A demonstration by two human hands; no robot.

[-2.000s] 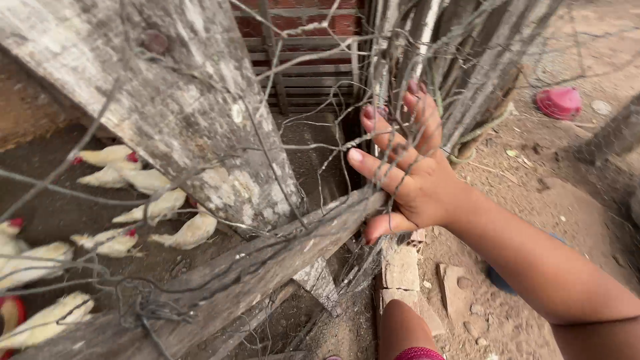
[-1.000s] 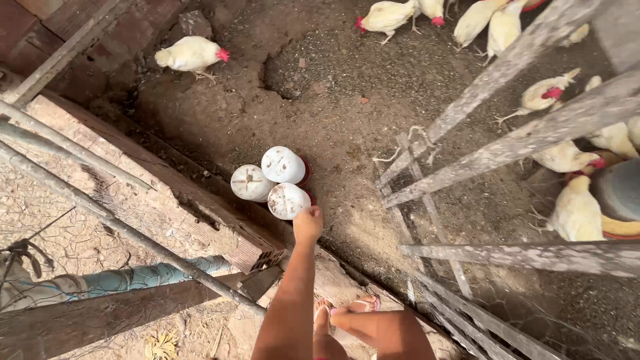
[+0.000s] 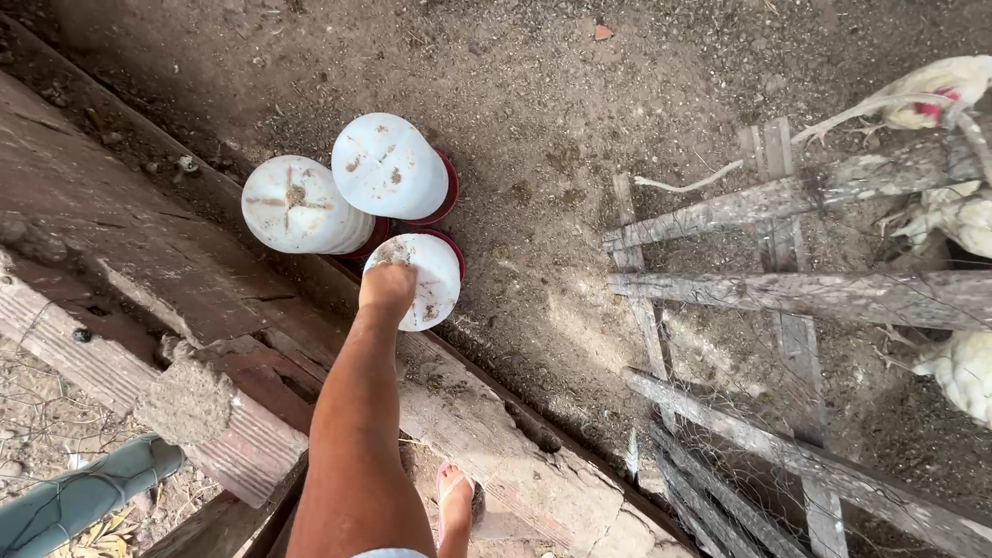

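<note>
My left hand reaches down with curled fingers on the top of the nearest white plastic poultry drinker, which has a red base. Its fingertips are partly hidden. Two similar containers stand close by: one just above it, with a red base showing at its right, and one to the upper left. Their round white tops are speckled with dirt, and the left one bears a dirty cross-shaped groove. My right hand is not in view.
A low brick and mortar wall runs diagonally under my arm. At the right lies a weathered wooden slat frame with wire mesh, and white chickens beyond it. A sandaled foot and a blue-grey pipe show below.
Two seconds ago a hand was at wire and a wooden post. The view has since swung to the containers and moved closer; my left hand is now on top of the nearest one.
</note>
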